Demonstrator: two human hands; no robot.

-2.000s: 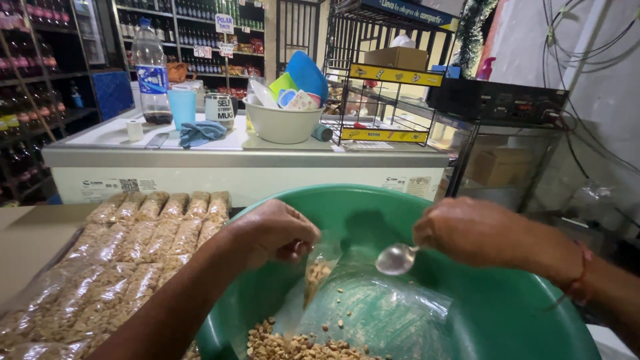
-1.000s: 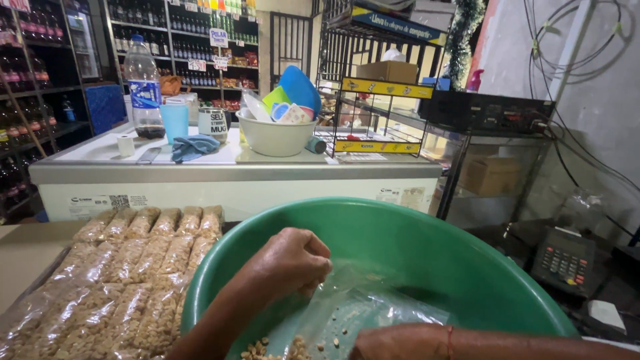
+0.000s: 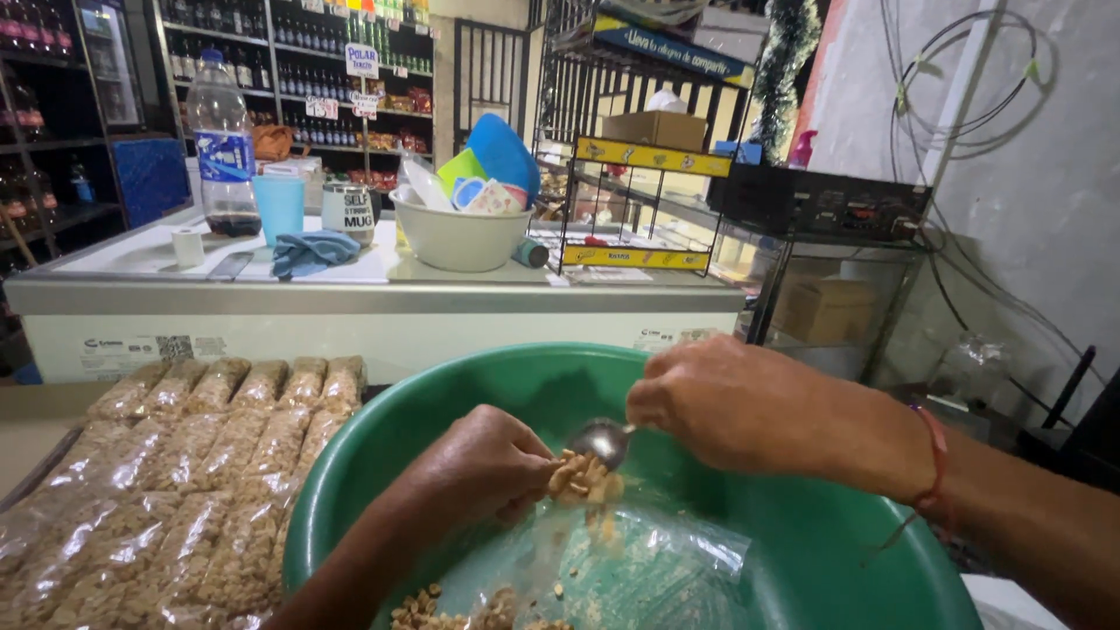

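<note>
Over a large green plastic basin (image 3: 770, 525), my right hand (image 3: 726, 407) grips a metal spoon (image 3: 604, 440), tilted with its bowl beside my left fingertips. Shelled nuts, which look like peanuts (image 3: 584, 479), spill from the spoon at the mouth of a small clear plastic bag (image 3: 547, 542). My left hand (image 3: 499, 464) pinches that bag near its top; its lower part is blurred. Loose nuts (image 3: 429, 610) lie at the bottom of the basin, near a flat piece of clear plastic (image 3: 674, 551).
Rows of filled clear bags (image 3: 197, 464) lie left of the basin. Behind stands a white chest freezer (image 3: 385, 337) bearing a grey bowl (image 3: 464, 232), a bottle (image 3: 220, 157), a blue cup (image 3: 278, 208), a mug (image 3: 348, 210), a blue cloth (image 3: 313, 252) and a wire rack (image 3: 647, 256).
My right hand has risen from low in the basin to beside my left hand, and the spoon, hidden one second ago, shows again with nuts pouring off it.
</note>
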